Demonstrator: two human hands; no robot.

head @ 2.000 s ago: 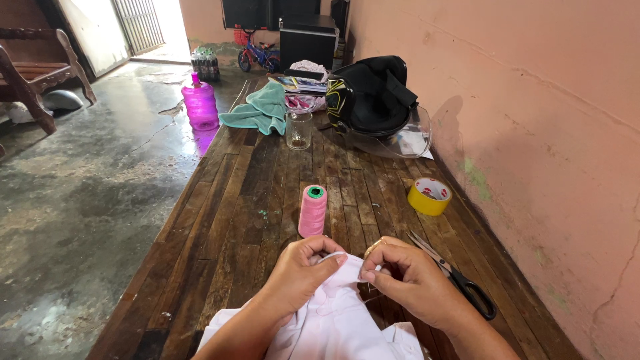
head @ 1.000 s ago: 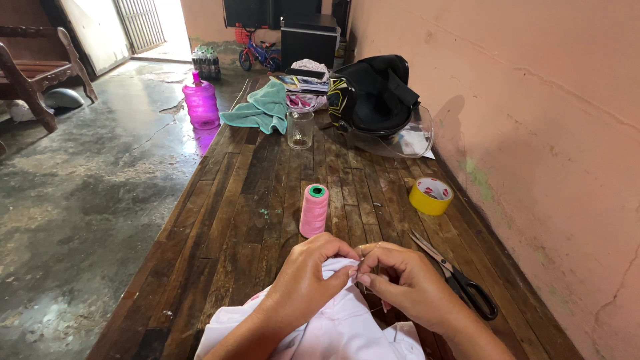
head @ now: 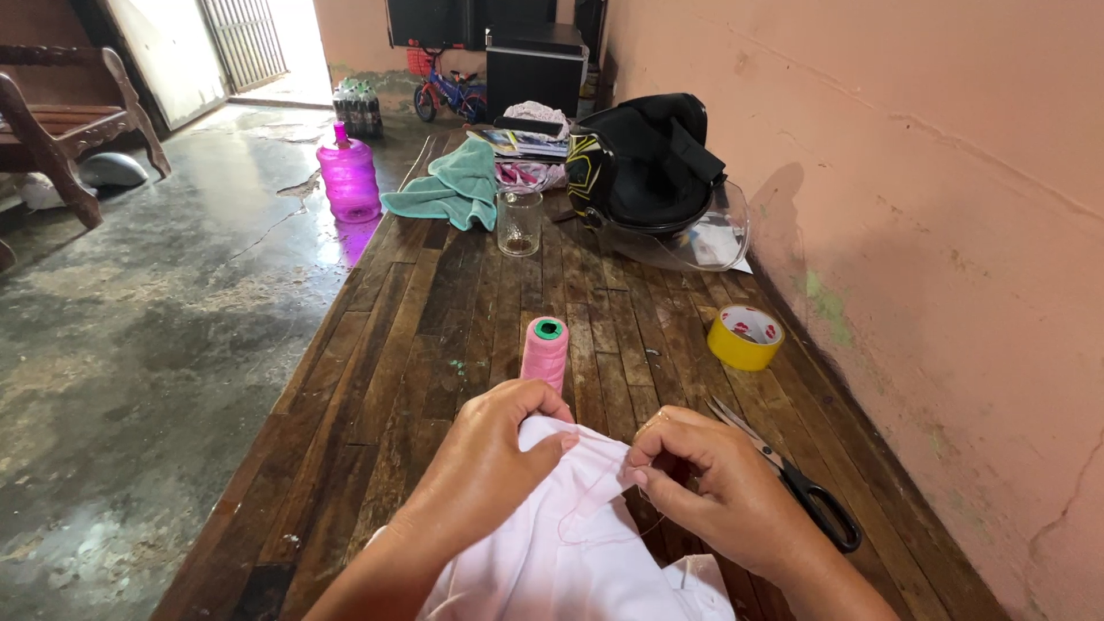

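White cloth (head: 552,552) lies bunched at the near end of the wooden table, with a loose thread trailing across it. My left hand (head: 496,461) pinches its upper edge between thumb and fingers. To the right, my right hand (head: 707,479) grips the corner of the same edge with thumb and forefinger; whether a needle is there cannot be made out. A cone of pink thread (head: 545,355) stands upright just beyond my left hand. Scissors with black handles (head: 815,500) lie slightly parted beside my right hand.
A roll of yellow tape (head: 746,338) sits near the pink wall. Farther back on the wooden table (head: 414,345) are a glass jar (head: 519,226), a teal towel (head: 457,185), a black helmet (head: 647,164) and stacked papers. A purple water bottle (head: 348,177) stands on the floor.
My hands were close together one second ago and are now apart, with the cloth's edge stretched between them. The cone and scissors have stayed in place.
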